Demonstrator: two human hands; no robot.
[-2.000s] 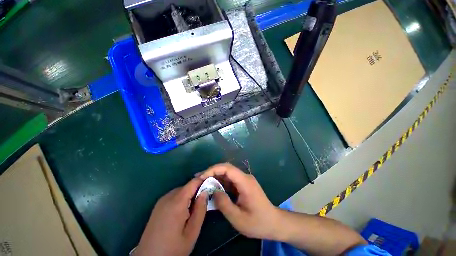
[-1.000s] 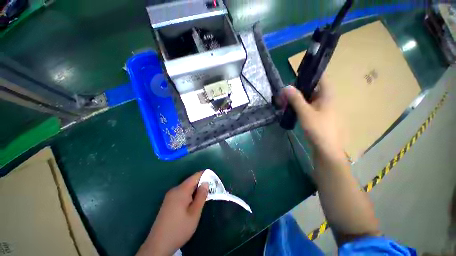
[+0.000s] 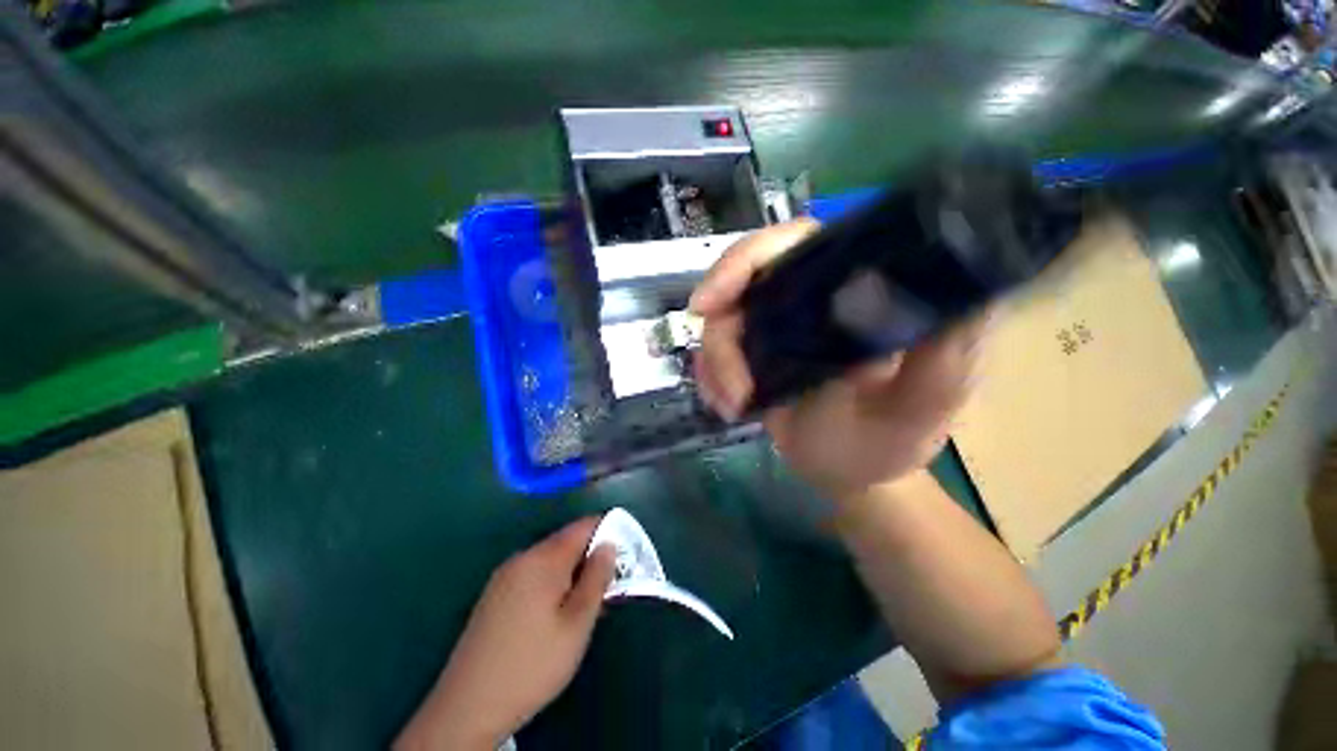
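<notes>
My left hand (image 3: 535, 616) grips a white plastic cat-ear headband (image 3: 678, 594) by its pointed ear, at lower centre over the bench. The headband's thin arc points to the lower right, and small dark details show inside the ear. My right hand (image 3: 865, 418) is shut on the thick black electric screwdriver (image 3: 865, 301), which is blurred and tilted. Its lower end is at the front of the silver screw feeder (image 3: 660, 261); the tip is hidden by my fingers. The feeder's red switch is visible at its back.
A blue tray (image 3: 502, 379) with small screws lies left of and under the feeder. Cardboard sheets lie at left (image 3: 96, 572) and right (image 3: 1078, 404). A green conveyor (image 3: 425, 140) runs behind. A metal post (image 3: 161, 191) stands at upper left.
My right hand left the headband, took hold of the hanging screwdriver and brought it left to the feeder's front. My left hand still holds the headband. The view has shifted.
</notes>
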